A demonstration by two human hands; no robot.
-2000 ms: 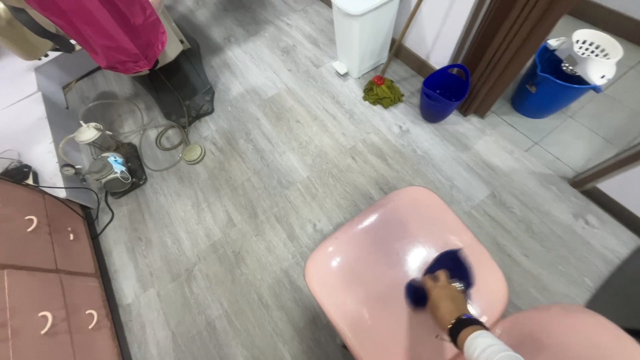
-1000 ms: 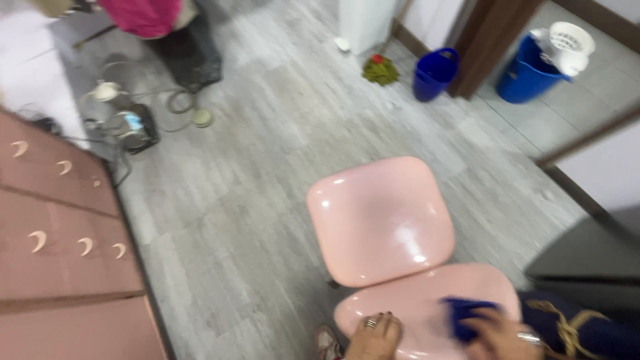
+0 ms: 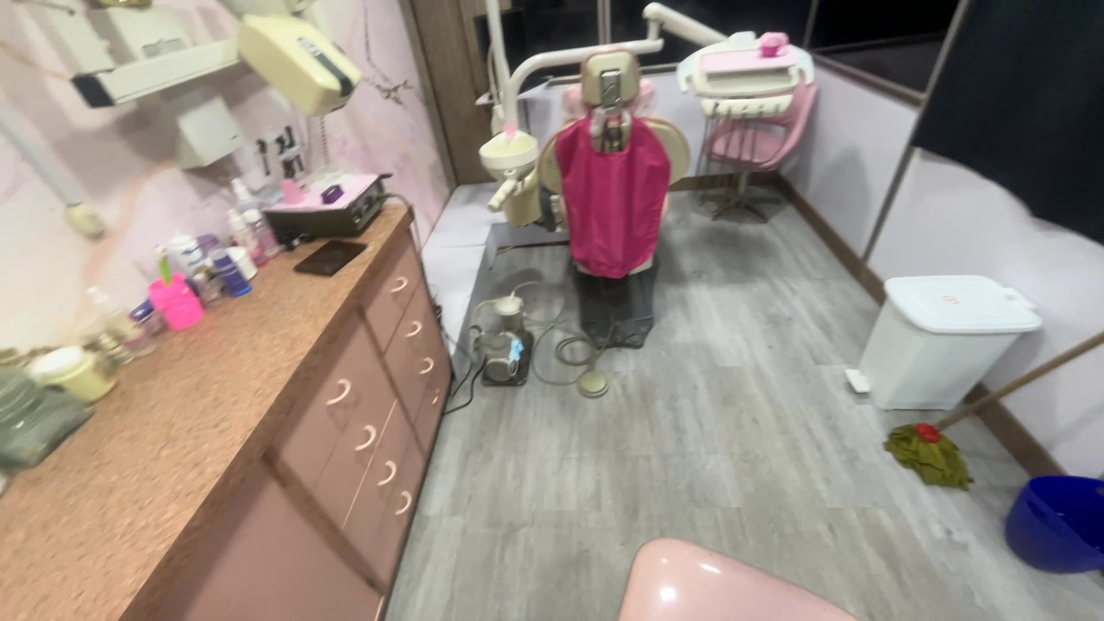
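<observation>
Neither my left hand nor my right hand shows in the head view now, and no blue cloth is visible. A glossy pink seat [image 3: 716, 586] juts in at the bottom edge, partly cut off. Past it, a dental chair seen from behind carries a magenta cover [image 3: 614, 198] over its backrest. A round foot pedal [image 3: 592, 384] and a small pump unit [image 3: 506, 349] with hoses lie on the floor left of the chair's base.
A long counter [image 3: 259, 371] with drawers runs along the left, bearing bottles and a black box [image 3: 332, 211]. At right stand a white pedal bin [image 3: 940, 345], a mop with a green head [image 3: 930, 453] and a blue bucket [image 3: 1061, 526]. Another pink chair [image 3: 759, 142] stands at the back.
The view has swung up and left across the room. Both hands and the blue cloth, over the pink seats one second ago, are out of frame.
</observation>
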